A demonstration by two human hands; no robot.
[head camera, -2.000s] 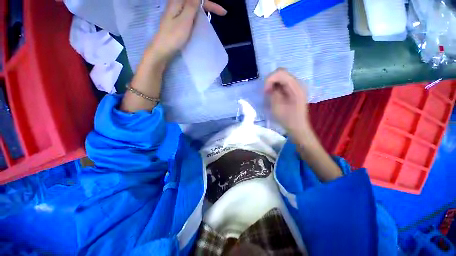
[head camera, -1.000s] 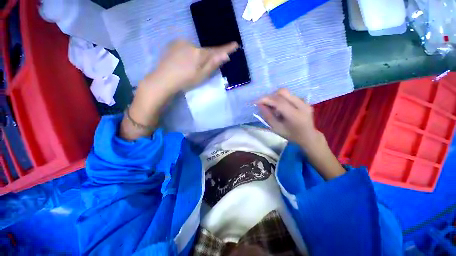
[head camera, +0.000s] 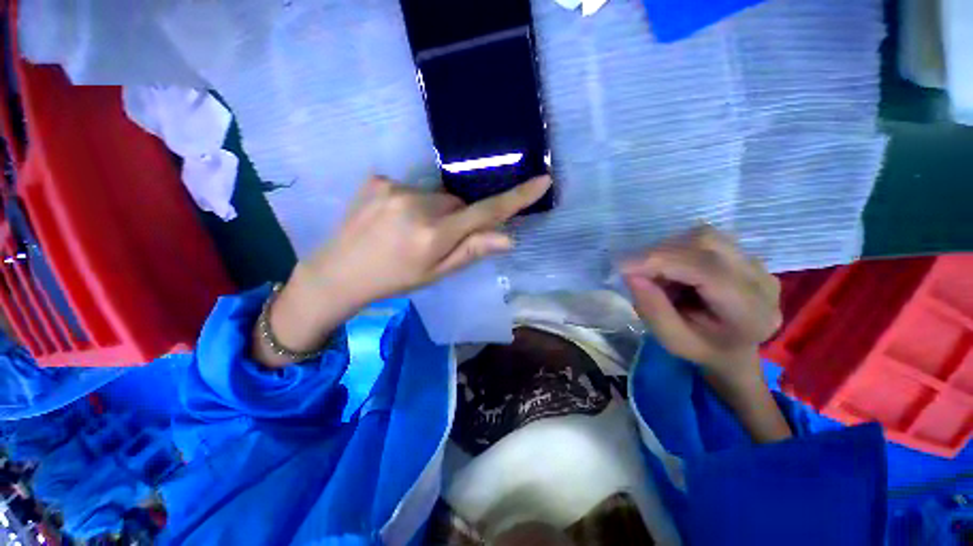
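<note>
A black glossy smartphone (head camera: 480,101) lies on the ribbed white mat (head camera: 683,128), its top end cut off by the frame. My left hand (head camera: 411,235) is at the phone's bottom end, its index finger extended onto the lower right corner. A whitish thin sheet (head camera: 466,306) hangs from under my left hand over the mat's front edge, seemingly held by the curled fingers. My right hand (head camera: 710,299) is right of the phone, above the mat's front edge, with curled fingers and some blur. Whether it holds anything thin is not visible.
Red trays (head camera: 107,213) with dark phones in cells stand at the left. Crumpled white wipes (head camera: 187,128) lie at the mat's left edge. A blue-banded block (head camera: 704,13) is at the top. An empty red tray (head camera: 907,363) is at lower right, beside the dark green bench (head camera: 923,181).
The view has shifted closer to the mat. My left hand has moved down to the phone's bottom corner, the sheet moving with it. My right hand is now farther from the phone, fingers still curled.
</note>
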